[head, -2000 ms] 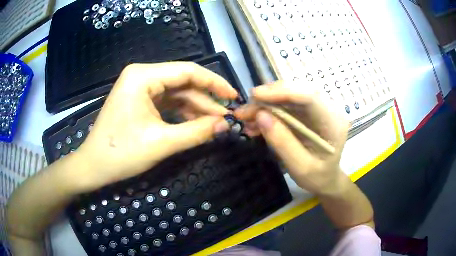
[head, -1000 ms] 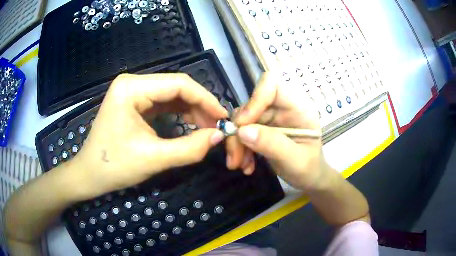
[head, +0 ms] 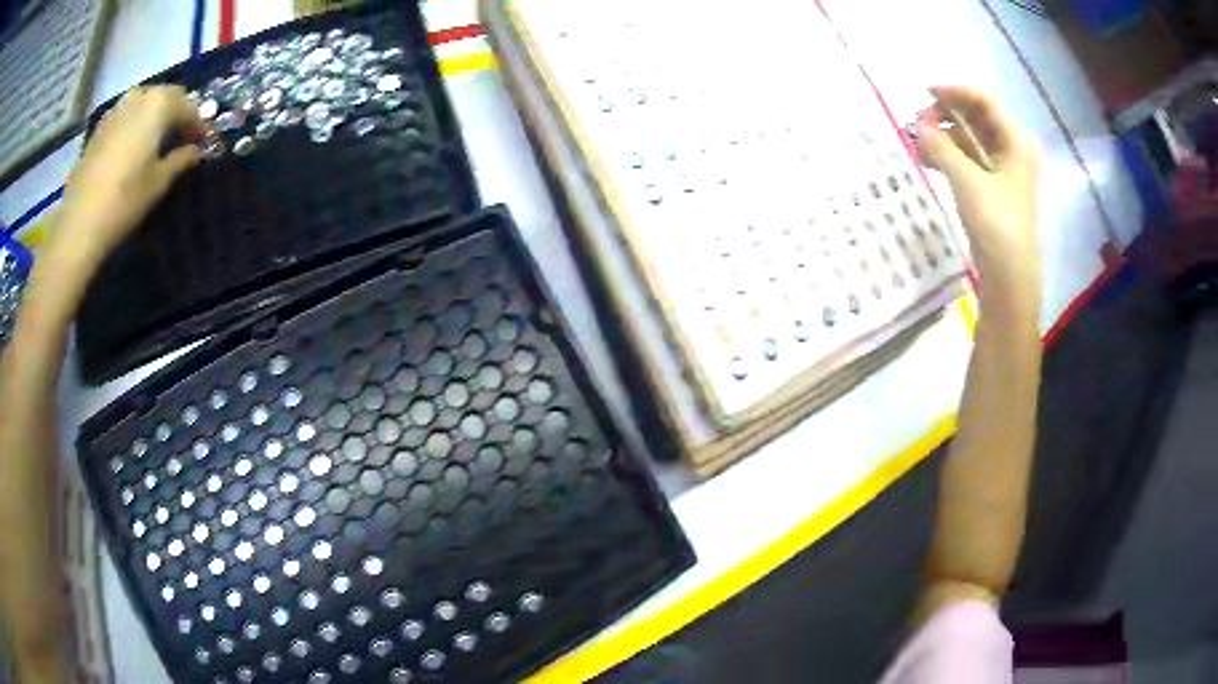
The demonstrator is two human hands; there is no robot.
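Observation:
The front black pocket tray (head: pixel 588 515) holds rows of small silver pieces (head: pixel 269 498), mostly on its left and near side. My left hand (head: pixel 131 167) is over the left of the second black tray (head: pixel 301 221), fingertips at the edge of the loose silver heap (head: pixel 321 83); whether they grip a piece is unclear. My right hand (head: pixel 991 167) is raised at the right edge of the stacked white boards (head: pixel 801 147). A thin tan stick (head: pixel 976 142) shows among its fingers; something tiny at the fingertips is too blurred to tell. The boards bear rows of small ring parts (head: pixel 799 331).
A blue bin (head: pixel 14 274) is cut off at the left edge. A pale slotted tray (head: pixel 47 80) lies at the far left. Yellow tape (head: pixel 788 505) runs along the bench's near edge, and red tape (head: pixel 1085 297) lies at the right.
My hands have parted from the small piece they held together. The left moved up-left to the silver heap, the right up-right past the boards. The view shifted, and the front tray is uncovered.

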